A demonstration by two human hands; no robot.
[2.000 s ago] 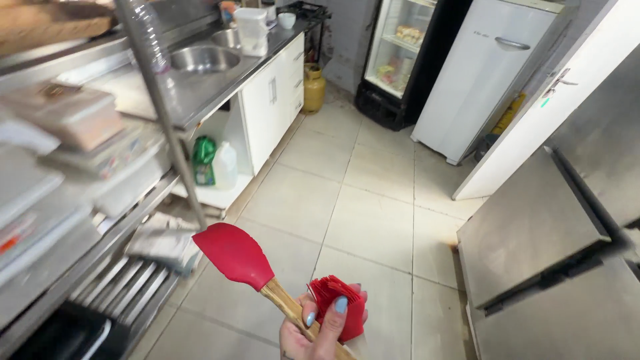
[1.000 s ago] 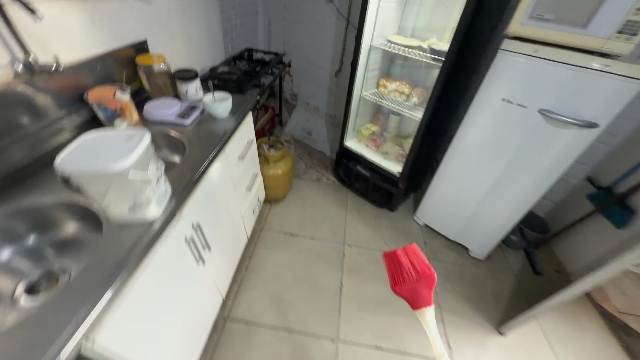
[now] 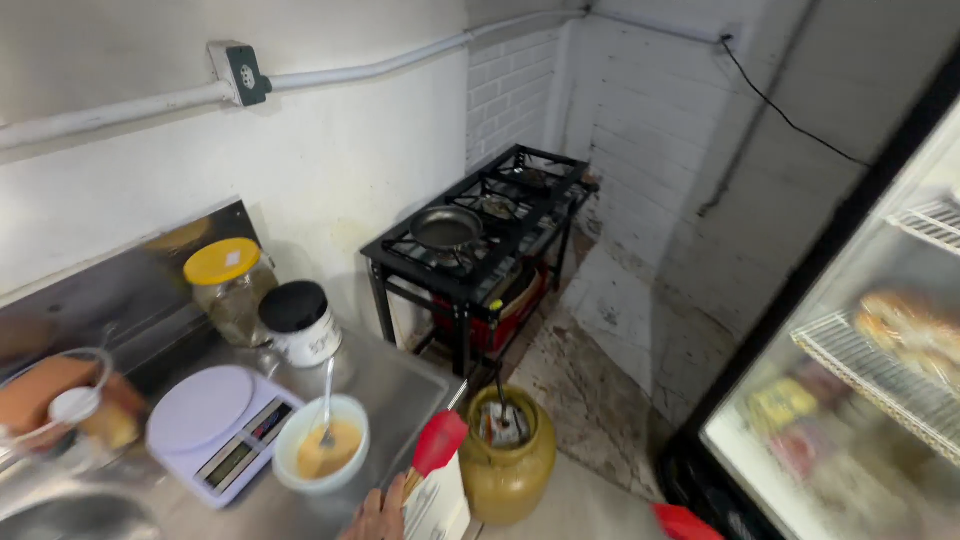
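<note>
At the bottom centre my left hand (image 3: 379, 517) is closed on the wooden handle of a red silicone spatula (image 3: 439, 442), its head pointing up and right. Just left of it, on the steel counter, stands a pale bowl (image 3: 283, 461) with a yellowish liquid (image 3: 330, 450) and a metal fork (image 3: 328, 390) leaning in it. Beside the bowl is a lilac kitchen scale (image 3: 202, 409). A blurred red piece (image 3: 682, 521), resembling the head of the silicone brush, shows at the bottom edge right of centre. My right hand is out of view.
Behind the scale stand a yellow-lidded jar (image 3: 225, 270) and a black-lidded tub (image 3: 300, 322). A black gas stove (image 3: 480, 217) holds a frying pan (image 3: 446, 229). A yellow gas cylinder (image 3: 510, 480) stands by the counter's end. A display fridge (image 3: 765, 300) is at right.
The view has moved a long way to the counter's far end. The spatula, out of view one second ago, shows again. The red brush has moved to the bottom edge.
</note>
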